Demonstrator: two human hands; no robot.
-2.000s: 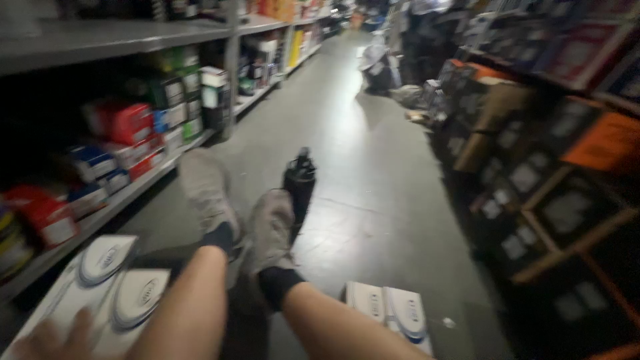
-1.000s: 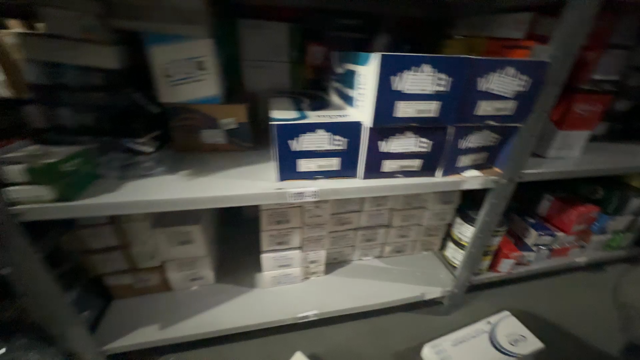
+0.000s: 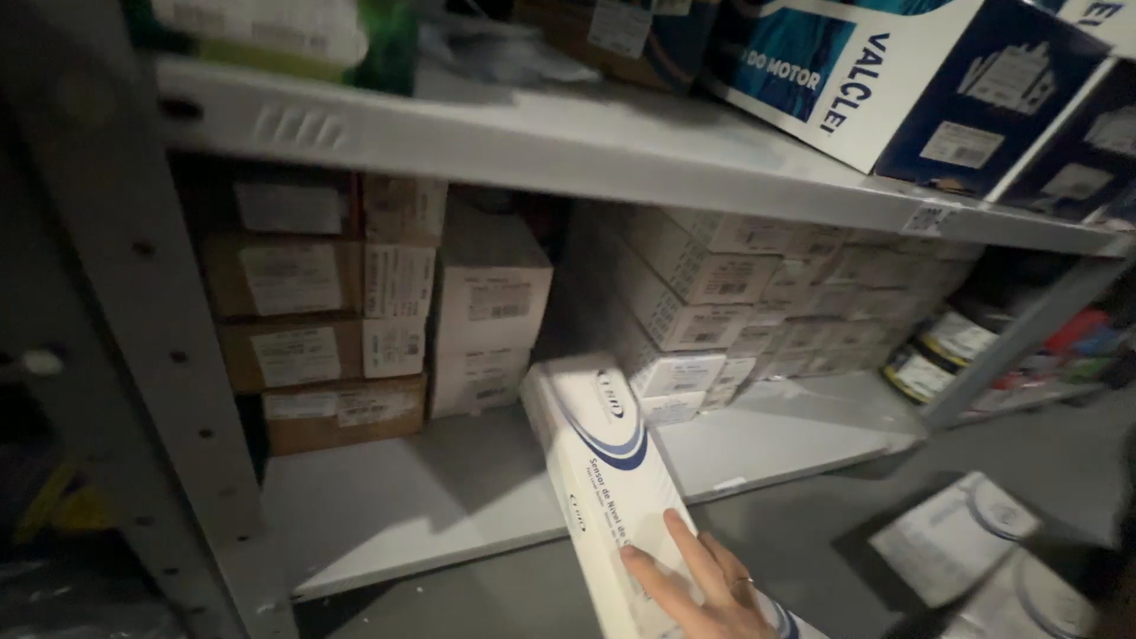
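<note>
My right hand (image 3: 706,577) is at the bottom centre, fingers spread over the top of a long white sensor carton (image 3: 617,479) with blue curved bands; a ring shows on one finger. The carton's far end points into the gap on the lower shelf, between two tall white cartons (image 3: 493,293) and a stack of long white cartons (image 3: 697,328). Part of another blue-marked white surface shows under the hand. My left hand is out of view. Two more white cartons with blue bands (image 3: 958,537) lie at the lower right, near floor level.
The grey metal shelf upright (image 3: 169,355) stands at left, beside brown cardboard boxes (image 3: 297,355). Above runs the upper shelf's front edge (image 3: 577,169), with blue and white Valclei boxes (image 3: 967,98) on it. Round black-and-yellow containers (image 3: 932,355) sit at the lower shelf's right end.
The view has turned from the aisle to the shelving and moved closer. My right hand and the long white carton now show in front of the lower shelf.
</note>
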